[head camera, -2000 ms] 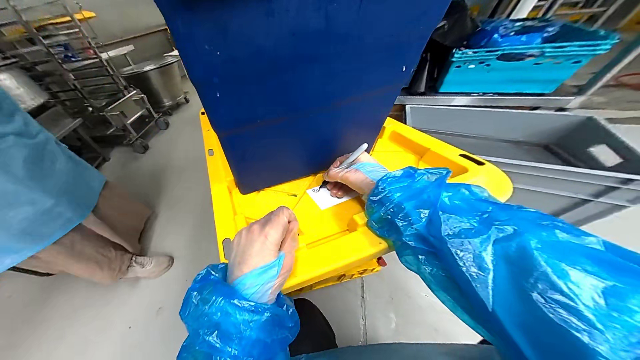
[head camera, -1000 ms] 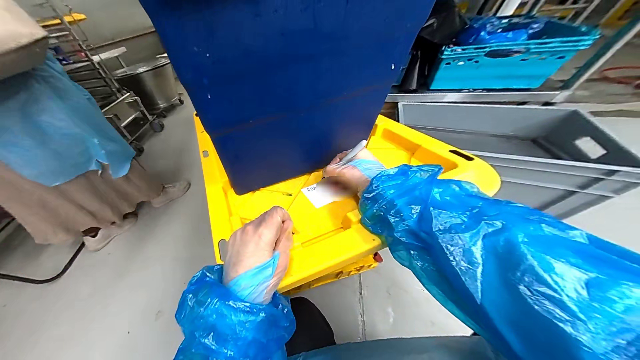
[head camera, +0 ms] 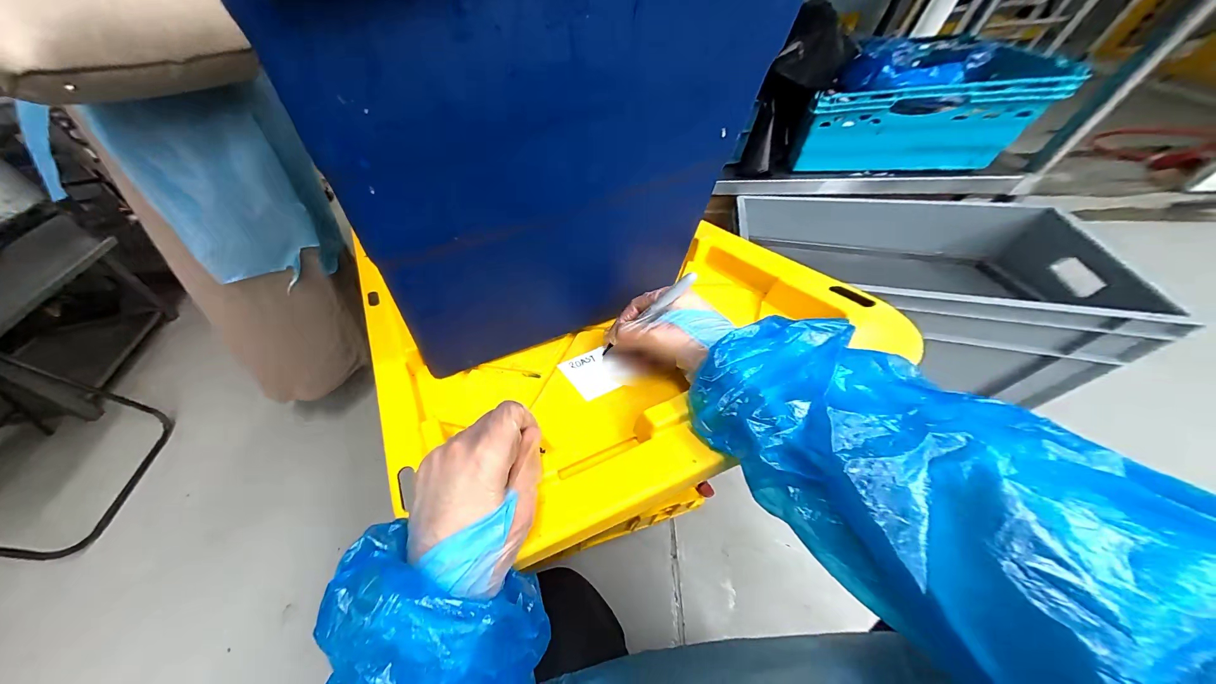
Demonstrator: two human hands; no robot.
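Note:
My right hand (head camera: 660,332) holds a grey marker pen (head camera: 665,297), its dark tip on a small white label (head camera: 591,373) that bears handwriting. The label lies on a yellow plastic lid or tray top (head camera: 608,475). My left hand (head camera: 484,465) is curled into a loose fist on the front left part of the yellow plastic; whether it has something in it is hidden. A large dark blue plastic bin (head camera: 532,180) stands on the yellow surface just beyond both hands. Clear gloves and blue plastic sleeves cover my hands and forearms.
At the left, close by, stands a person (head camera: 285,323) in a blue apron. Grey plastic crates (head camera: 950,304) are at the right. Behind them a turquoise crate (head camera: 902,128) with blue plastic sits on a metal shelf. A metal rack (head camera: 57,266) is at the far left.
The person at the left has come nearer to the blue bin. My right hand still holds the marker at the label, and my left hand stays at the front left of the yellow plastic.

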